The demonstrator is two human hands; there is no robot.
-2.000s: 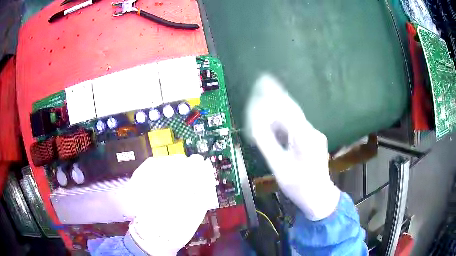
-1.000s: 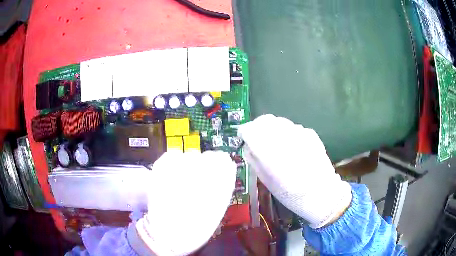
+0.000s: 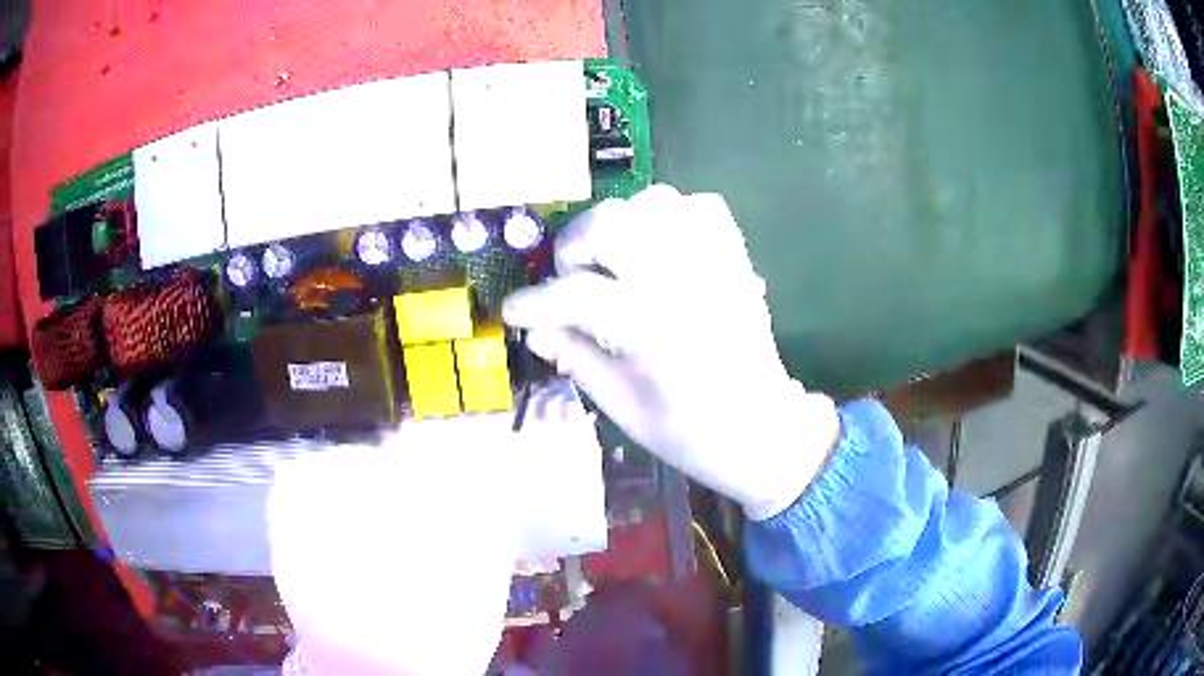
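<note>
A large green circuit board [image 3: 634,126] lies component side up on a red mat [image 3: 304,40]. It bears long silver-white heat sinks [image 3: 337,159], yellow blocks [image 3: 433,314], copper-red coils [image 3: 159,321] and silver-topped capacitors [image 3: 419,239]. My right hand [image 3: 673,330], in a white glove, is over the board's right part, fingers bent, fingertips beside the yellow blocks. Whether it holds anything cannot be told. My left hand [image 3: 396,555], white-gloved and overexposed, lies over the near heat sink; its fingers cannot be made out.
A green surface [image 3: 898,185] lies right of the mat. Another green board [image 3: 1188,238] stands at the far right edge beside something red. A metal rail [image 3: 1067,495] is at the lower right. Dark metal-edged items are at the lower left.
My right hand has moved from the green surface to the board's right edge, then further left over its components. My left hand has shifted slightly left and down. The cutters and pen have left the view.
</note>
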